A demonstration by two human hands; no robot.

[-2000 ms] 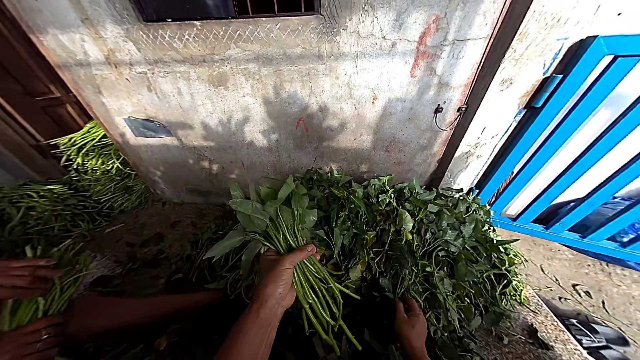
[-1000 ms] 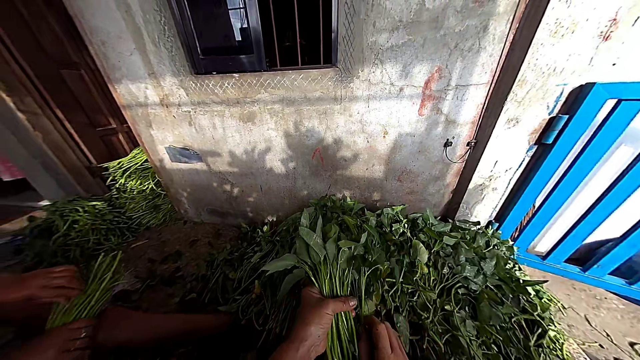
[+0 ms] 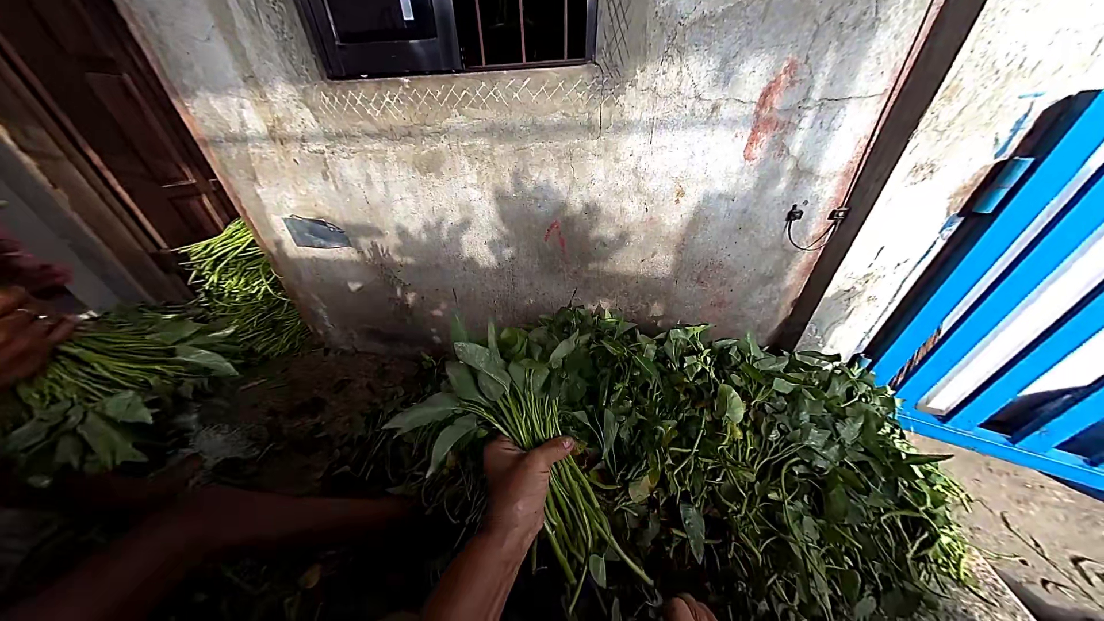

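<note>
My left hand (image 3: 522, 483) is closed round a bunch of leafy green stems (image 3: 565, 500), its leaves pointing up and left and its cut ends hanging down to the right. Low at the bottom edge, only a small part of my right hand (image 3: 687, 608) shows, beside the lower edge of the leaf heap; its fingers and anything in them are hidden. Behind and right of both hands lies a large heap of leafy greens (image 3: 759, 448) against the wall's foot.
At the left, another person's hand (image 3: 26, 336) is by a bundle of greens (image 3: 112, 362); a dark forearm reaches across below. More stems (image 3: 241, 285) are piled by the wooden door (image 3: 129, 129). A stained wall (image 3: 483, 190) stands ahead, a blue metal gate (image 3: 1009, 362) at the right.
My right hand has moved from beside the bunch down to the bottom edge. My left hand still holds the bunch, now tilted. The other person's hand is higher at the left.
</note>
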